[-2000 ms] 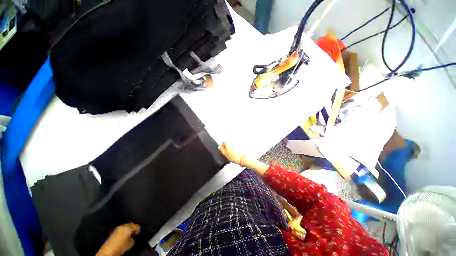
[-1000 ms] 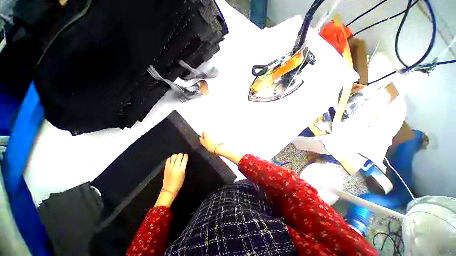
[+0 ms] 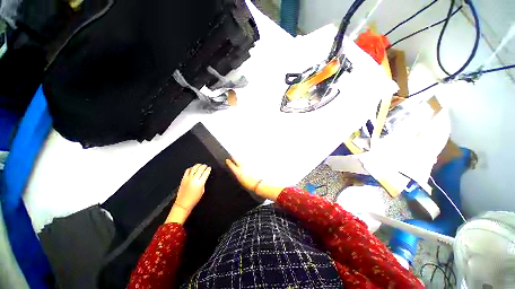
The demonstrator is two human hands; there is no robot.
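A black garment panel (image 3: 152,175) lies flat on the white table in front of me. A greyer band (image 3: 212,142) runs along its right end, and a narrow grey line (image 3: 141,227) runs lengthwise along it. My left hand (image 3: 193,183) lies on the panel with its fingers side by side, pointing away from me. My right hand (image 3: 244,176) is at the panel's right end edge, fingertips by the band. Whether its fingers pinch the cloth cannot be told. The steam iron (image 3: 314,84) with its orange handle rests on the table beyond, untouched.
A large stack of black cut pieces (image 3: 141,68) lies at the far left, with crumpled grey strips (image 3: 212,93) at its edge. Charcoal pieces (image 3: 76,242) lie at the near left corner. The dark hose (image 3: 341,34) rises from the iron. A white fan (image 3: 485,248) stands at the lower right.
My left hand has come from the panel's near left part up onto its middle. My right hand has stayed near the end edge. The panel's right end now lies flatter, without the earlier inner flap showing.
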